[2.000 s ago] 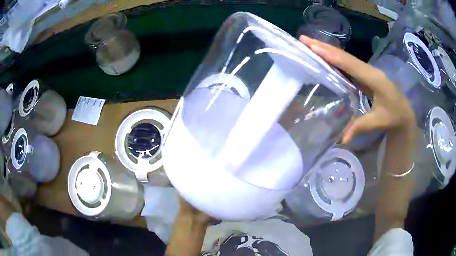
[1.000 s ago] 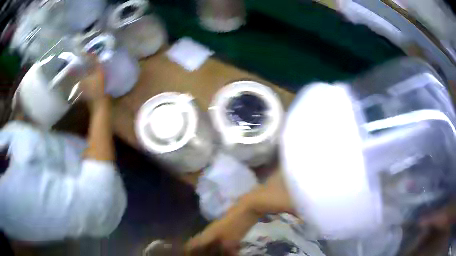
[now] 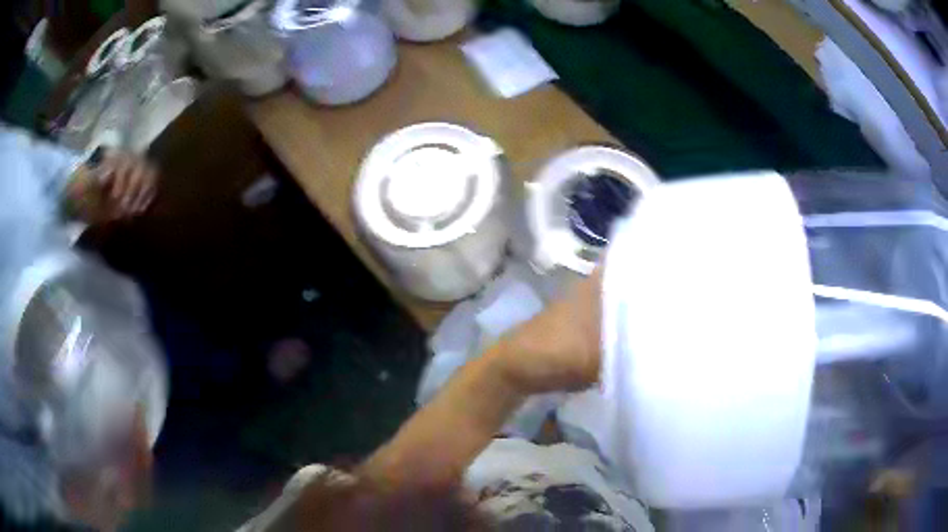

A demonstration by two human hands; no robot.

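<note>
A large humidifier water tank (image 3: 712,338) lies on its side at the right, its white lower shell facing left and its clear upper shell reaching the right edge of the view. My left hand (image 3: 556,338) holds it at the white end, with the fingers hidden behind the shell. My right hand cannot be made out clearly; a blurred skin-coloured patch shows low at the right, behind the clear wall. A white-topped tank (image 3: 431,192) and a dark-centred unit (image 3: 598,213) stand on the brown bench. A crumpled wiping cloth (image 3: 483,327) lies at the near edge.
A co-worker's hand (image 3: 123,185) shows at the left, and a blurred clear tank (image 3: 88,343) is held below it. More waiting tanks (image 3: 338,57) stand at the upper left. A paper slip (image 3: 509,62) lies beside the green belt (image 3: 707,99).
The view has swung to the left. The held tank has gone from upright and tilted to lying sideways at the right. The co-worker's tank has moved down and closer to the near left.
</note>
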